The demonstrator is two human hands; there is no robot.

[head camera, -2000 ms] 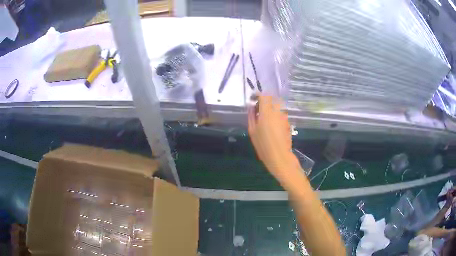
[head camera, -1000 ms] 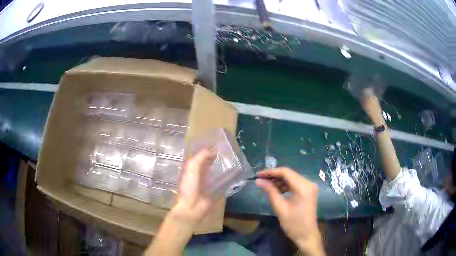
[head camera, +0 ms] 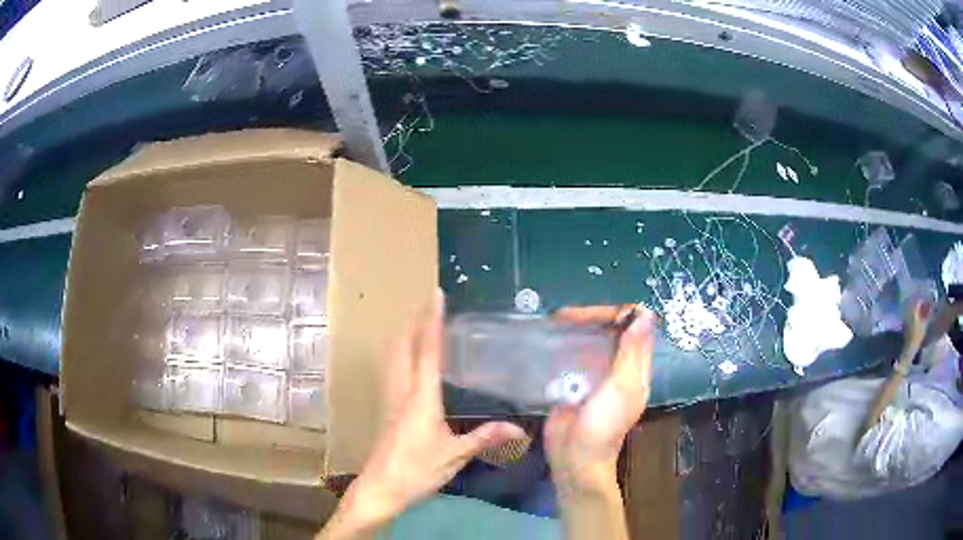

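Note:
A blurred clear plastic box (head camera: 507, 359) is held between my hands over the near edge of the green belt. A small white round piece (head camera: 571, 388) shows at its right part. My left hand (head camera: 417, 427) is at the box's left end, fingers upright and thumb spread below it. My right hand (head camera: 604, 417) grips the right end; a small dark thing shows at its fingertips, too blurred to name. An open cardboard box (head camera: 385, 316) at left holds rows of clear boxes (head camera: 253, 343).
White wired pieces (head camera: 692, 306) lie tangled on the belt at right, beside a white cloth (head camera: 813, 316). A pale rail (head camera: 591, 198) crosses the belt. A grey post (head camera: 343, 84) stands behind the carton. A neighbouring person's arm (head camera: 898, 369) is at far right.
The dark thin tool between my hands a second ago no longer shows clearly. The clear box is now level between both hands. The neighbour's arm has drawn back from the belt's far side.

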